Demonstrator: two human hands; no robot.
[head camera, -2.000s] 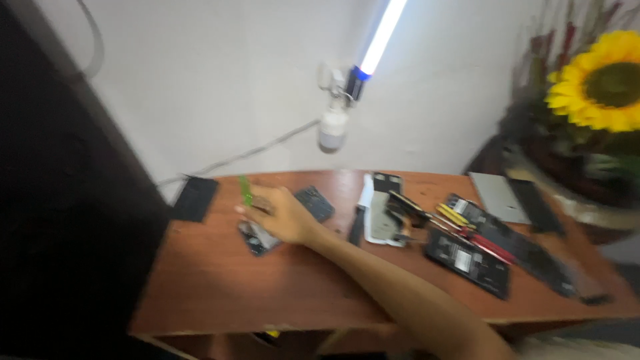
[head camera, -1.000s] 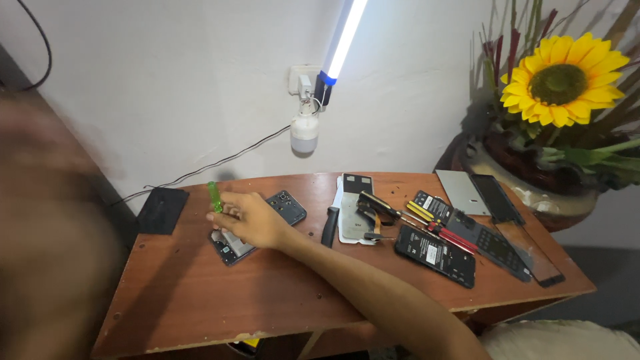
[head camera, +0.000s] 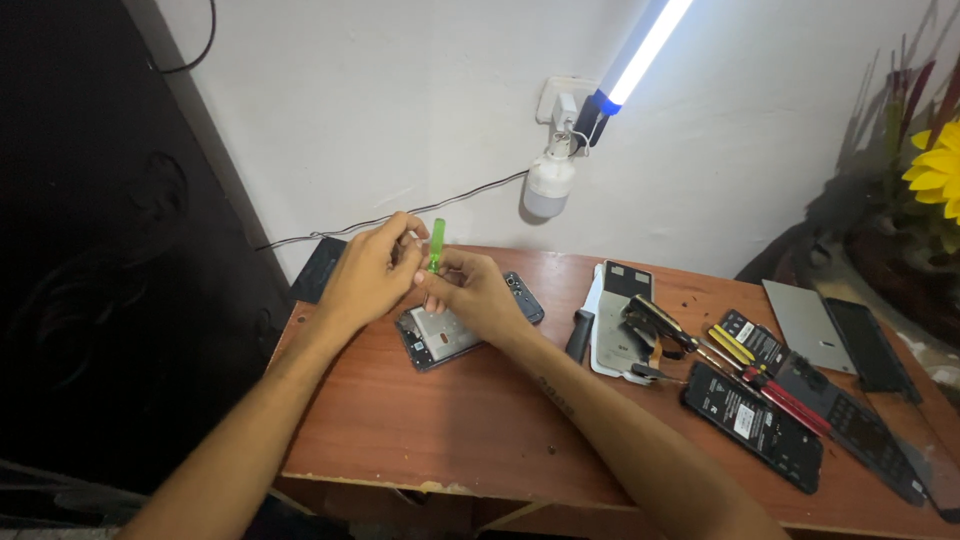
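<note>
My right hand (head camera: 480, 292) grips a small tool with a translucent green handle (head camera: 437, 238), held upright above an opened phone. Close against it on the left, my left hand (head camera: 379, 266) has bent fingers near the tool's lower part; whether they hold anything cannot be told. Beneath the hands lies the opened phone (head camera: 442, 341) with its silver metal inside showing, partly covered by my right hand. Behind my right wrist is a dark phone part with camera openings (head camera: 523, 294).
To the right lie a black-handled tool (head camera: 579, 336), a white phone shell (head camera: 598, 319), screwdrivers, red-handled tweezers or pliers (head camera: 787, 401), an opened black phone (head camera: 750, 427) and several panels. A dark flat piece (head camera: 319, 268) is at the table's left. A bulb (head camera: 547, 187) hangs on the wall.
My left hand has come in beside my right hand and the green-handled tool, which two seconds ago my right hand held alone. The view has shifted to the left.
</note>
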